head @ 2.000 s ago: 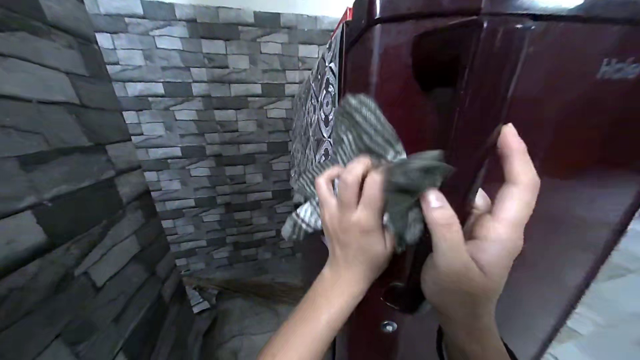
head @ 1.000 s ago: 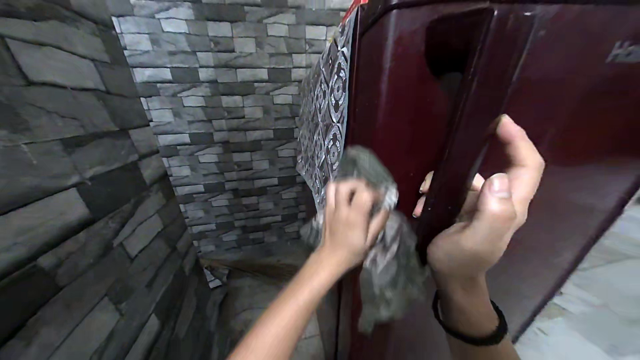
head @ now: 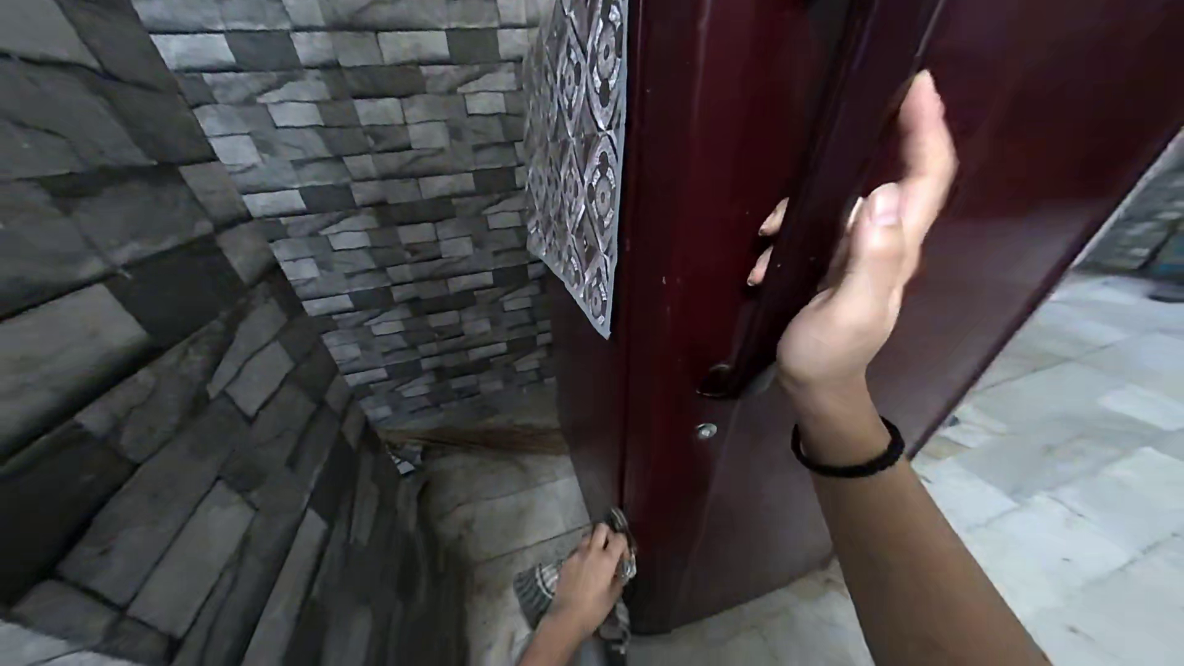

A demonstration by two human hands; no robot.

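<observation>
A dark red refrigerator (head: 731,499) stands with its long vertical door handle (head: 809,213) facing me. My right hand (head: 856,287), with a black band on its wrist, is wrapped around this handle; two fingertips show on its left side. Low down, my left hand (head: 592,573) holds a crumpled grey striped cloth (head: 541,592) against the refrigerator's lower left front edge. Part of the cloth is hidden by the hand. A small round lock (head: 707,431) sits below the handle.
A patterned cover (head: 592,176) hangs over the refrigerator's left side. Stone-patterned walls (head: 398,166) stand at the left and behind. What looks like a broom (head: 481,438) lies on the floor by the back wall. Pale floor tiles (head: 1073,435) extend at the right.
My left hand has moved down with the cloth from beside the handle to the refrigerator's lower edge. My right hand stays at the handle. The view has tilted down.
</observation>
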